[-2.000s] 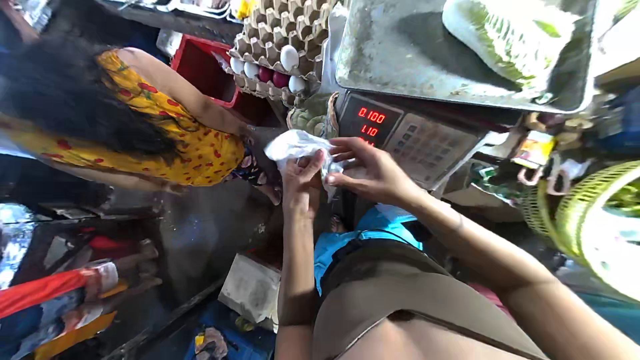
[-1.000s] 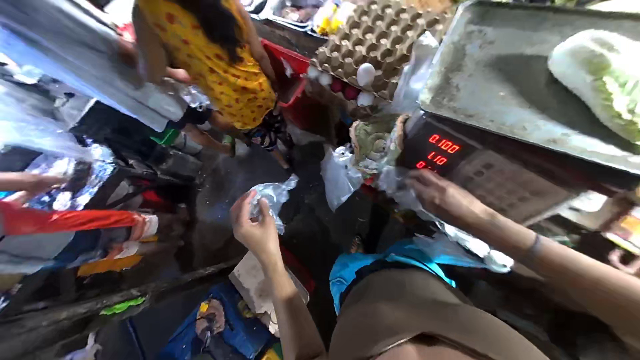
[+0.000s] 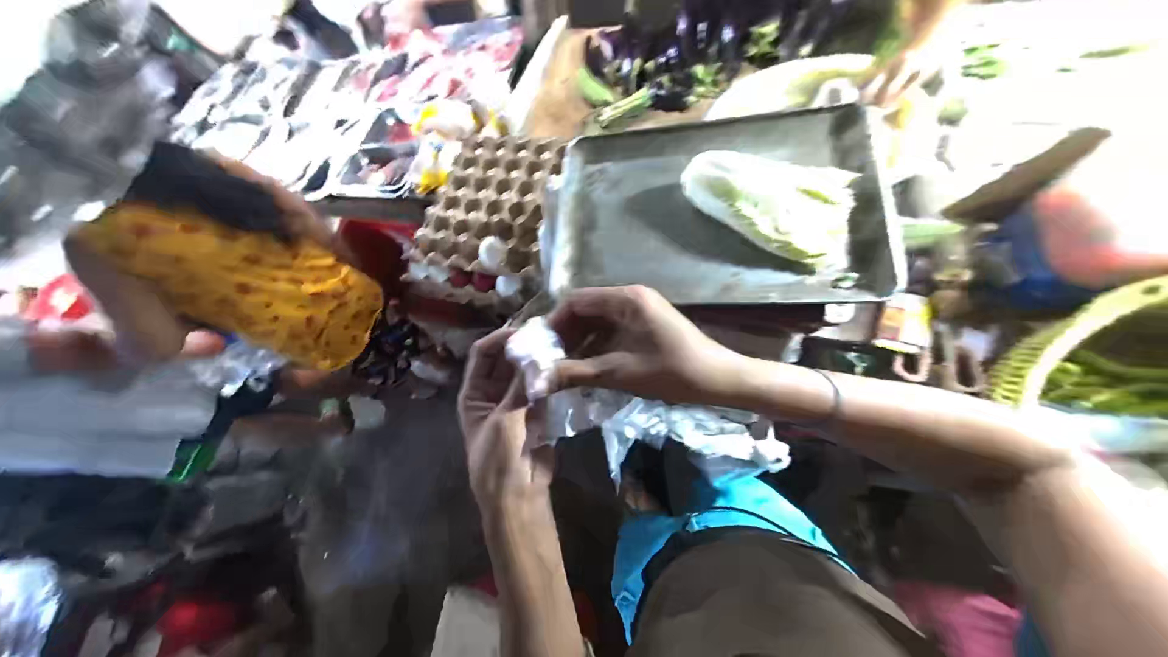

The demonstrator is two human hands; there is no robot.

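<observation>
A small crumpled white plastic bag (image 3: 537,354) is between my two hands, in front of the scale's metal tray (image 3: 620,265). Around the bag's left side my left hand (image 3: 500,411) is closed, palm turned up. The fingers of my right hand (image 3: 639,342) pinch it from the right; motion blur hides the fingertips' detail. On the metal tray lies a napa cabbage (image 3: 766,201). Below my right wrist hang clear plastic bags (image 3: 693,429). The scale's display does not show from here.
Egg cartons (image 3: 493,192) with several white and dark pink eggs stand left of the metal tray. A person in a yellow patterned garment (image 3: 246,283) is at the left. At the right edge is a yellow-green basket (image 3: 1031,356) with green vegetables. Purple and green vegetables lie behind.
My hands, apart one second ago with the left holding a bag and the right by the scale, have come together on the white bag. The view has swung up.
</observation>
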